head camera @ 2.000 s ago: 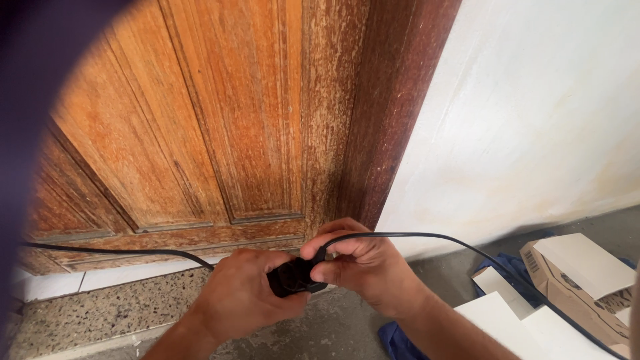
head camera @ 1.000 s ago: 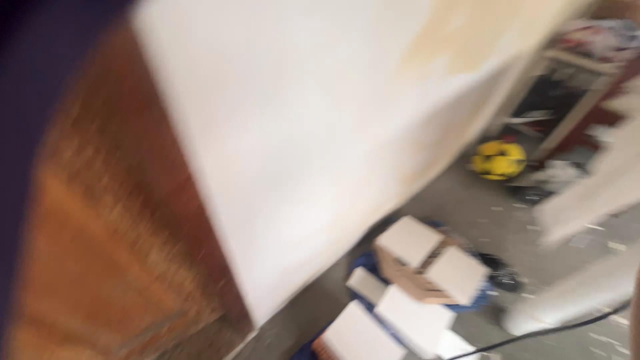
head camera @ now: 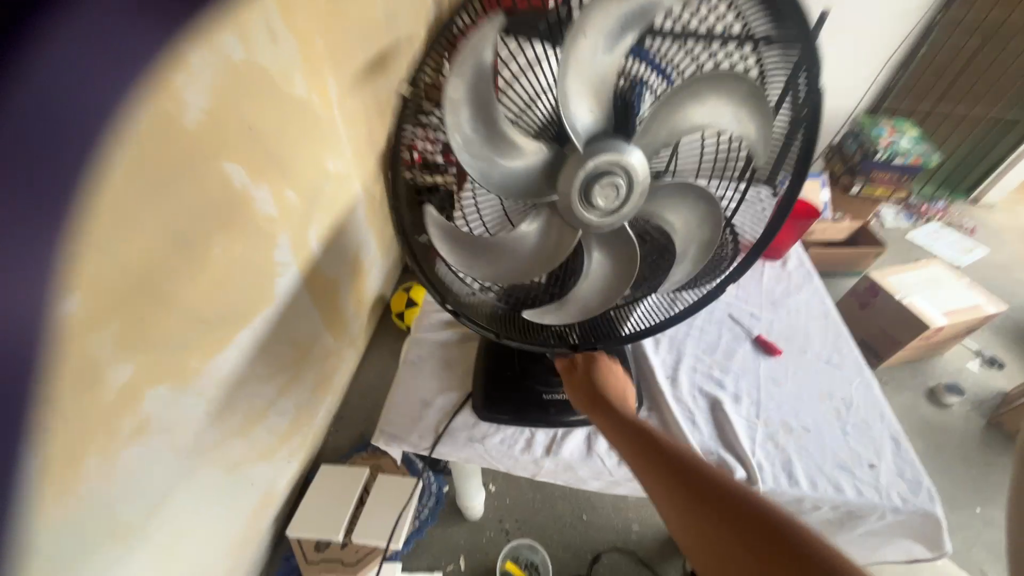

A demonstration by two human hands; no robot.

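Observation:
An electric fan with silvery blades (head camera: 604, 188) and a black wire rear grille stands on a table draped in white cloth (head camera: 800, 432). The front of its blades is uncovered. My right hand (head camera: 598, 384) reaches to the fan's black base (head camera: 512, 392), just under the grille's lower rim; its fingertips are partly hidden there, so whether they grip anything is unclear. A black power cord (head camera: 448, 428) runs from the base down over the table's near edge. On the cloth to the right lies a screwdriver with a red handle (head camera: 768, 346). My left hand is out of view.
A stained wall (head camera: 264, 240) rises on the left, with a yellow and black ball (head camera: 407, 305) at its foot. An open cardboard box (head camera: 328, 512) sits on the floor in front, near a clear plastic tub (head camera: 524, 558). More cardboard boxes (head camera: 920, 308) stand right of the table.
Two seconds ago both hands held a black plug or adapter by a wooden door. The view has swung right to the fan, where my right hand now is; my left hand has left view.

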